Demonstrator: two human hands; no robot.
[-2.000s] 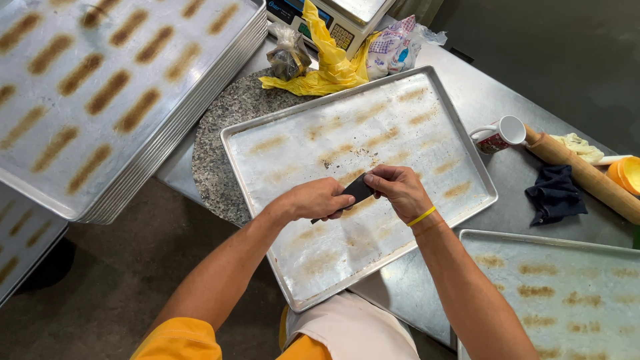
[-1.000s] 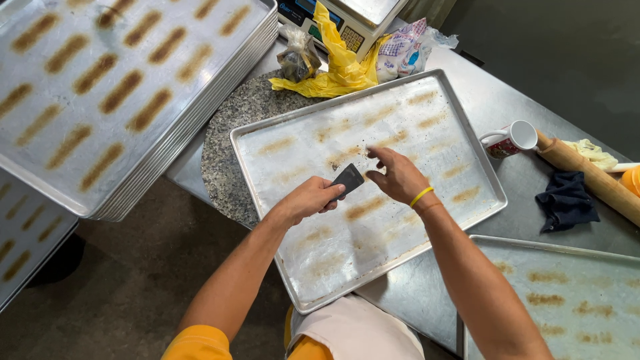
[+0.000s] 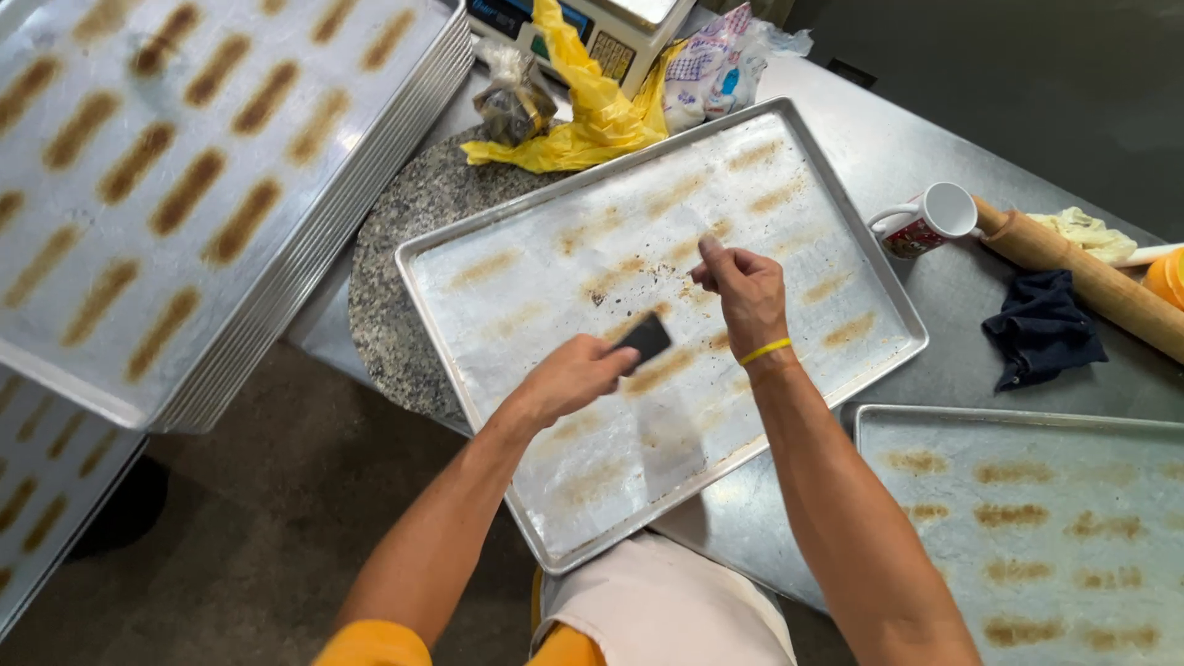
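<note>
My left hand [image 3: 575, 375] grips a flat, dark rectangular scraper [image 3: 642, 343] over the middle of a metal baking tray [image 3: 592, 543]. Above the same tray, to the right, my right hand [image 3: 747, 291] has its fingers curled, with the thumb against the index finger; whether anything small is between them cannot be seen. The tray is lined with a pale sheet bearing brown oblong stains, and dark crumbs [image 3: 661, 273] lie near its centre. A yellow band circles my right wrist.
Stacked stained trays [image 3: 305, 250] rise at left beside a round granite slab [image 3: 398, 305]. Behind are a scale [image 3: 615, 46], a yellow plastic bag [image 3: 601, 116] and other bags. At right: a mug [image 3: 928, 222], a wooden rolling pin [image 3: 1082, 268], a dark cloth [image 3: 1043, 328] and another tray [image 3: 1017, 416].
Two seconds ago both hands met at the dark scraper. My right hand has come off it and moved away to the right; my left hand still holds it.
</note>
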